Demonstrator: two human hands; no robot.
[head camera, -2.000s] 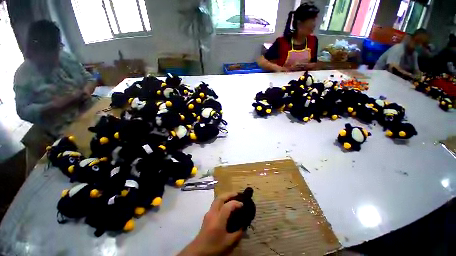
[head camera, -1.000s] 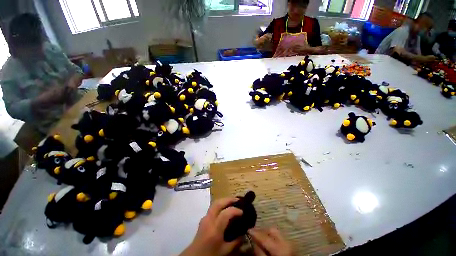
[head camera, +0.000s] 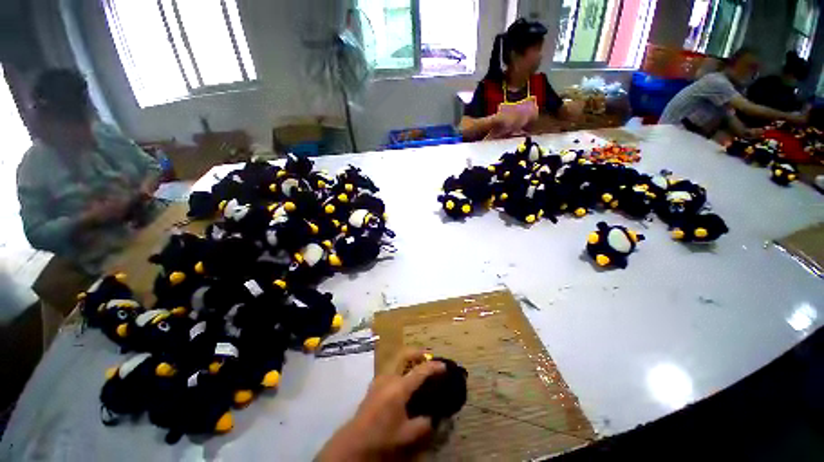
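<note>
My left hand (head camera: 388, 417) is closed around a black plush penguin (head camera: 439, 390) over the lower left part of the cardboard pad (head camera: 492, 347). The toy looks plain black, with a small yellow spot at its top by my fingers. A thin dark thread (head camera: 533, 420) runs from near the toy to the right across the pad. My right hand is not in view. No needle can be made out. Silver thread snips (head camera: 348, 346) lie left of the pad, beside the pile.
A large pile of penguins (head camera: 262, 262) lies on the left of the white table (head camera: 434, 262). A smaller pile (head camera: 578, 185) lies across it, with one penguin (head camera: 612, 244) apart. Orange-red pieces (head camera: 616, 152) lie behind. Several people sit around the table.
My right hand, at the toy one second ago, has left the picture. The toy has turned in my left hand and a yellow spot shows. A thread now stretches across the pad.
</note>
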